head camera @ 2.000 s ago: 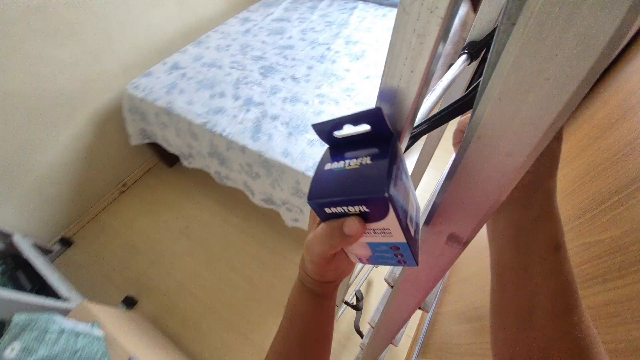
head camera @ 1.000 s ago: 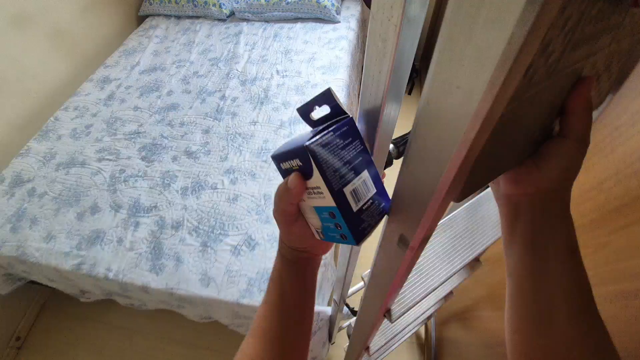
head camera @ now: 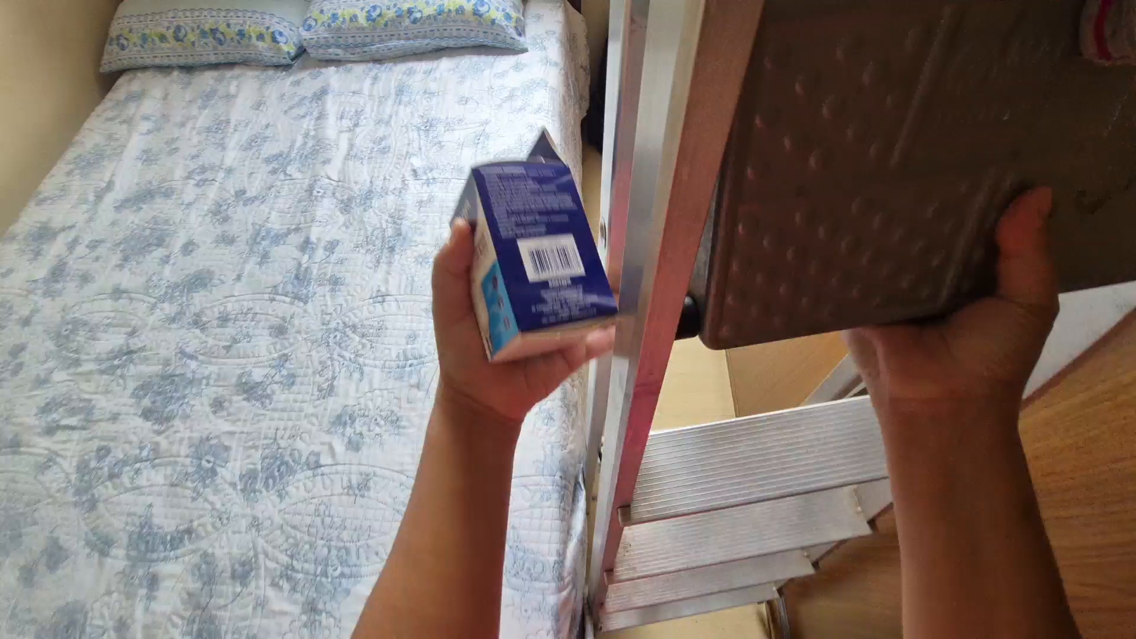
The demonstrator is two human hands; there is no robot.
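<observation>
A small dark-blue cardboard box (head camera: 541,257) with a hang tab, a barcode and printed writing rests in my left hand (head camera: 506,373). The thumb lies along its left side and the fingers reach under its lower end. To its right rises the side rail (head camera: 652,293) of an aluminium stepladder. My right hand (head camera: 976,337) grips the lower edge of the ladder's brown textured top platform (head camera: 852,195), thumb on the upper face, fingers hidden beneath. Several ribbed aluminium steps (head camera: 763,453) show below the platform.
A bed (head camera: 222,355) with a white and blue floral cover fills the left side, two patterned pillows (head camera: 413,25) at its far end. A wooden surface (head camera: 1083,461) stands at the lower right. A bit of striped cloth (head camera: 1109,35) shows at the upper right edge.
The view has shifted towards the bed's pillow end. The box has turned in my left hand, from its front to its barcode side. My right hand, partly hidden behind the ladder before, now shows on the platform.
</observation>
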